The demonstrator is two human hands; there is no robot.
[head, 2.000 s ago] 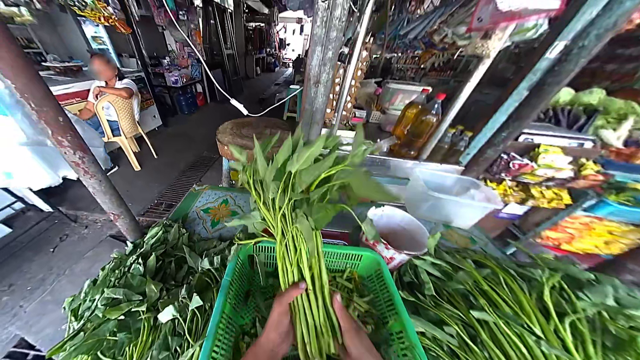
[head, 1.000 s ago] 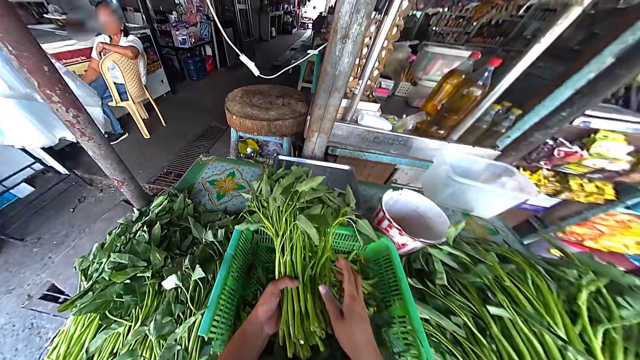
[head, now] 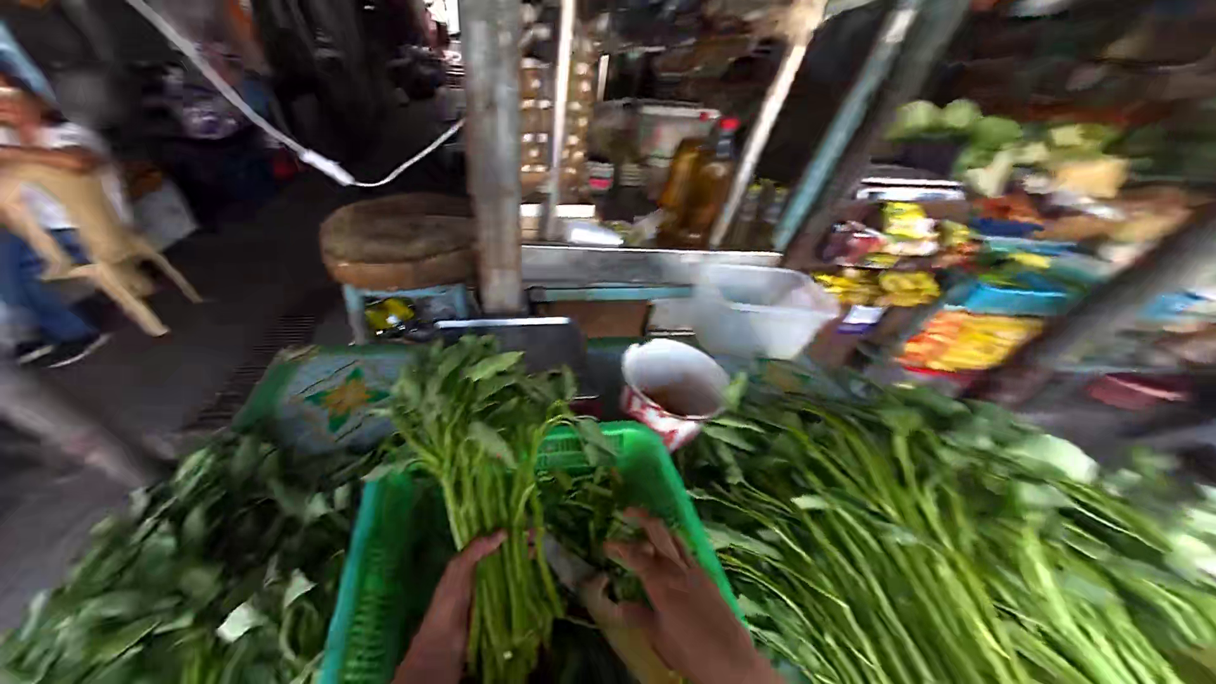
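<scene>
My left hand point(head: 454, 594) is closed around a bundle of leafy green stems point(head: 503, 551), held upright over a green plastic basket point(head: 698, 532). My right hand point(head: 679, 594) is just right of the bundle, with its fingers around the handle of a knife point(head: 570, 570); the blade points up and left towards the stems. Loose leaves lie in the basket beneath both hands. The picture is blurred, so the knife's exact contact with the stems cannot be told.
Heaps of leafy greens point(head: 237, 532) and long stems point(head: 912, 532) flank the basket. Behind it stand a white-and-red bucket point(head: 673, 385), a clear plastic tub point(head: 755, 309), a metal post point(head: 494, 152) and a round wooden block point(head: 404, 237). A person point(head: 57, 190) sits at far left.
A knife now shows in my right hand, which was beside the stems without a visible knife earlier. My left hand still has the bundle. The view has swung to the right.
</scene>
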